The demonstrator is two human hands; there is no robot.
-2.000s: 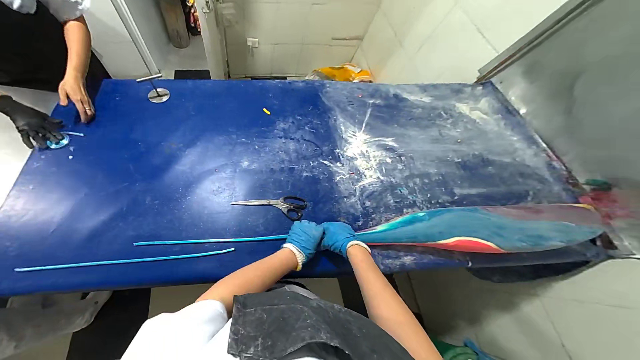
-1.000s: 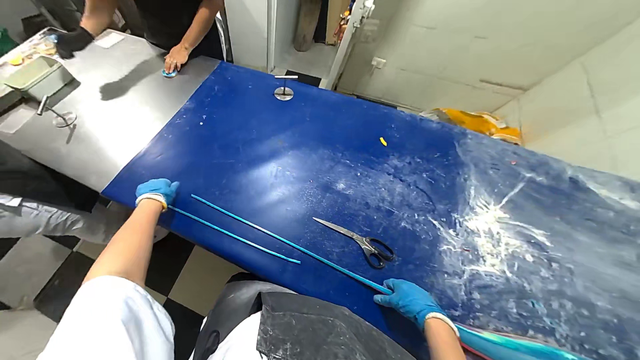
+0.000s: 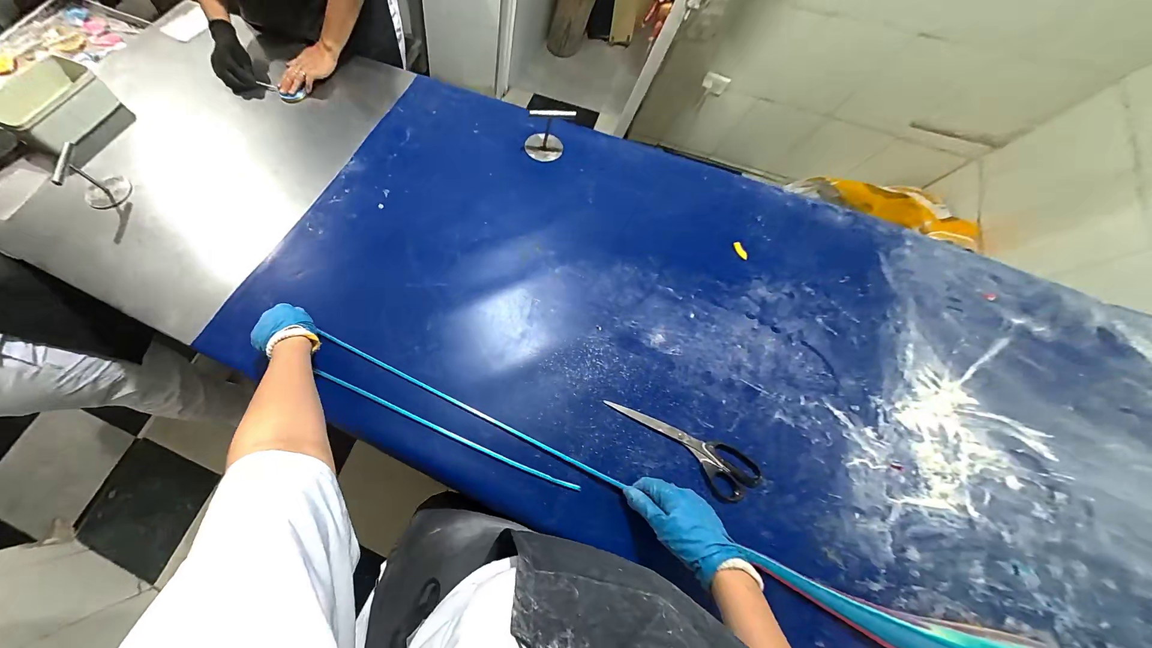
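My left hand, in a blue glove, is closed on the far end of a thin turquoise strand. That strand runs taut along the blue work surface to my right hand, also blue-gloved, whose fingers close around it. Past my right hand it widens into a thick turquoise, red and pale striped mass that leaves the view at the lower right. A second, separate turquoise strand lies nearer the front edge, its left end hidden by my left hand. Black-handled scissors rest just beyond my right hand, blades toward the left.
White powder covers part of the blue surface. A T-handled metal disc stands at the back, another on the steel table. A co-worker's hands press a small blue item. A plastic bin sits far left.
From being together near the middle front, my hands have parted; my left hand has moved far left along the strand. The view has swung left, showing the steel table.
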